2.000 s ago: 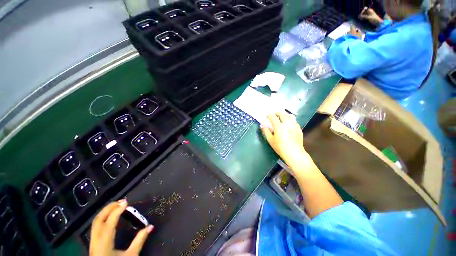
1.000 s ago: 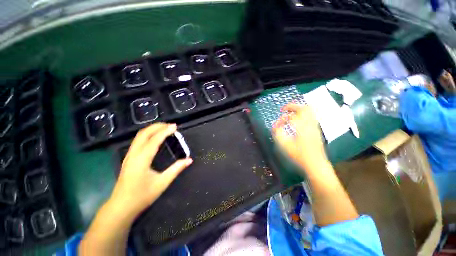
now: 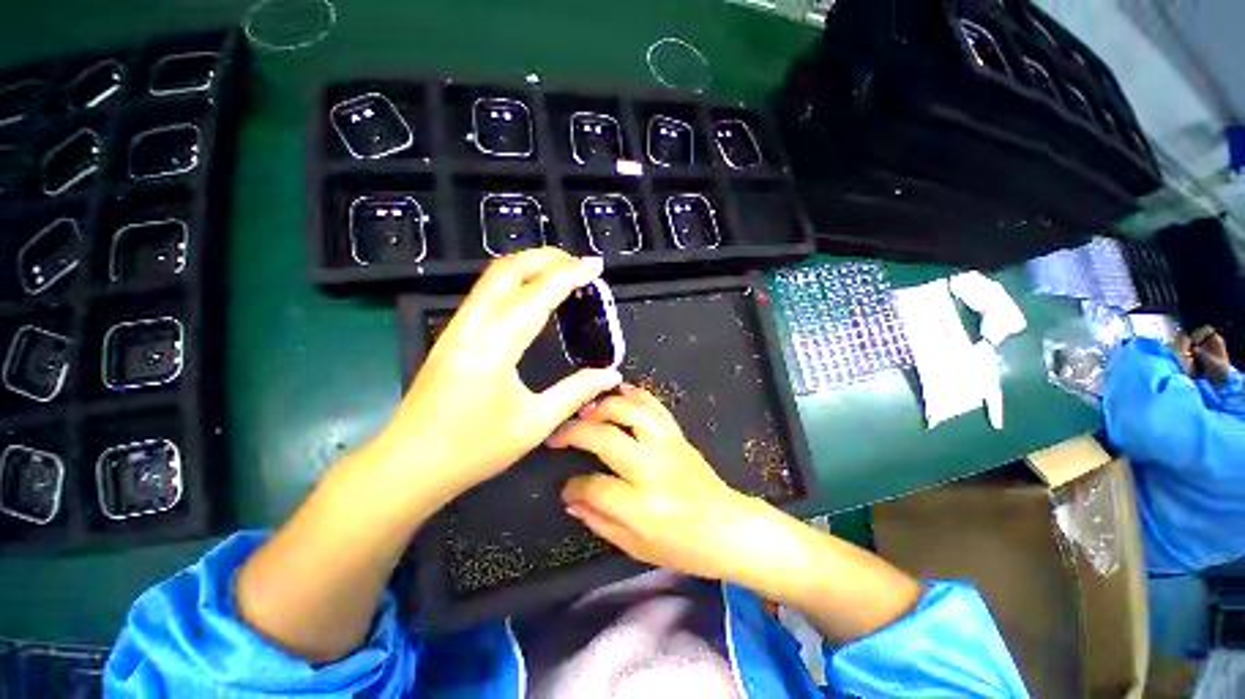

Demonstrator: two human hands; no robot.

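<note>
My left hand [image 3: 498,369] holds a watch housing [image 3: 591,328], black with a shiny silver rim, between thumb and fingers above the flat black parts tray [image 3: 710,341]. My right hand [image 3: 649,471] is just below it, fingers bent, its fingertips close to my left thumb and the housing's lower edge. Whether it holds anything is hidden. Tiny gold-brown parts [image 3: 519,557] lie scattered in the tray. The foam pocket tray [image 3: 546,175] stands behind it, with housings in its pockets and one empty pocket at the right end of the front row.
Filled pocket trays [image 3: 219,314] lie at left. Stacked trays [image 3: 901,150] rise at back right. A clear small-part sheet [image 3: 840,325], white paper [image 3: 945,358] and crumpled tissue [image 3: 986,307] lie right of the parts tray. A cardboard box [image 3: 1010,546] and a blue-sleeved person [image 3: 1161,423] are further right.
The view has turned left. My right hand has moved from the white paper, over the clear sheet, to beside the housing. My left hand still holds the housing.
</note>
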